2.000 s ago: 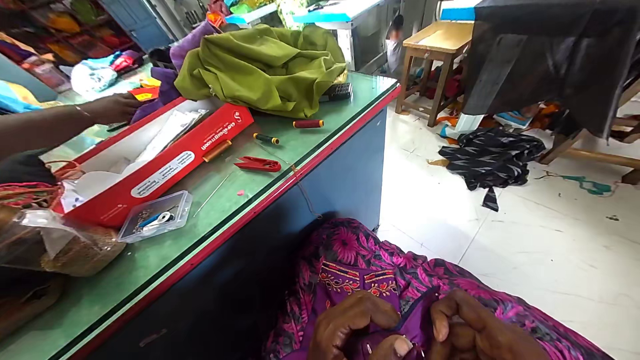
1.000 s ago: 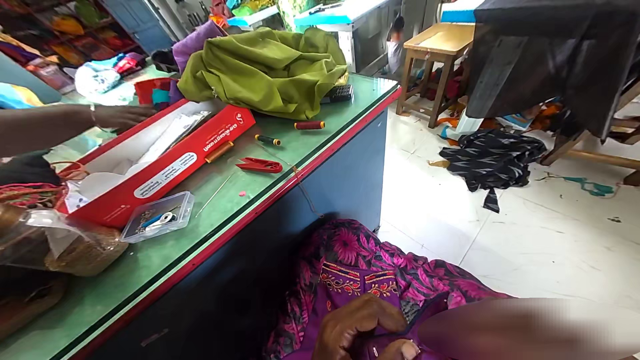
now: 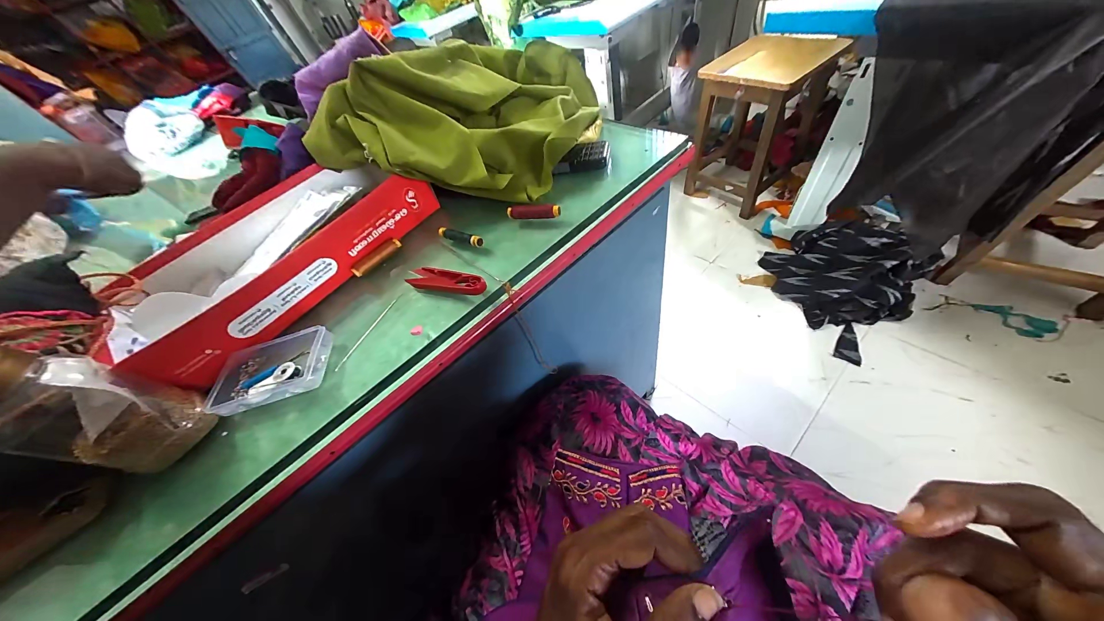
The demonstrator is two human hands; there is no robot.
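Note:
Purple cloth with embroidered bands [image 3: 595, 483] lies over my lap, on a black and pink floral garment [image 3: 802, 500]. My left hand [image 3: 630, 561] pinches the purple cloth between thumb and fingers at the bottom of the view. My right hand [image 3: 992, 552] is raised to the right of it, thumb and forefinger together; whether a needle or thread is between them cannot be told. On the glass-topped counter nearby lie red thread snips [image 3: 447, 280], a dark green thread spool [image 3: 461, 237], a maroon spool [image 3: 533, 211] and a clear plastic box [image 3: 269, 371] with small sewing items.
A long red cardboard box [image 3: 285, 285] and a heap of green cloth [image 3: 457, 112] stand on the counter [image 3: 379, 345]. Another person's hand [image 3: 78, 172] is over its far left. A wooden stool [image 3: 776, 65] and black patterned cloth [image 3: 845, 276] are on the floor side.
My right hand, a blur over the lap one second ago, is now clearly seen at the lower right. The other person's hand has lifted away from the red box's far side.

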